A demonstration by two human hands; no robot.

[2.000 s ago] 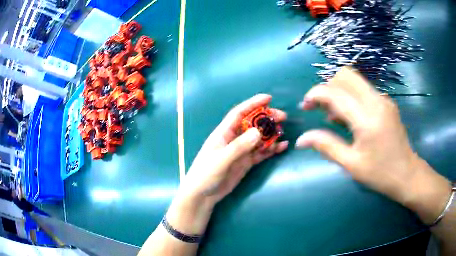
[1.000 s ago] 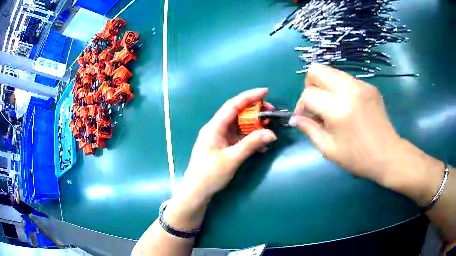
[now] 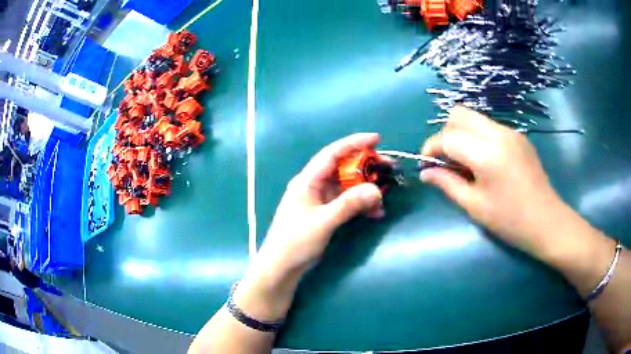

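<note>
My left hand (image 3: 315, 197) holds an orange connector housing (image 3: 356, 170) between thumb and fingers, above the green tabletop. The housing's dark opening and small silvery parts face right, toward my other hand. My right hand (image 3: 484, 162) pinches a thin lead (image 3: 408, 157), dark near the fingers and pale toward its far end. The lead reaches left to the upper right side of the housing; I cannot tell if its tip is inserted or only in front. My right fingertips are a short distance right of the housing.
A wire pile (image 3: 484, 66) fans out at the upper right, with orange housings (image 3: 436, 12) behind it. A dense heap of orange housings (image 3: 159, 117) lies at left, beside a light-blue tray (image 3: 90, 207). A yellow-white line (image 3: 251, 124) crosses the green table (image 3: 332, 76). Blue bins (image 3: 62, 200) stand beyond.
Two seconds ago my right hand was spread and empty; now it pinches a lead at the housing. The housing has turned from facing up to facing right. The whole view has also shifted slightly between frames.
</note>
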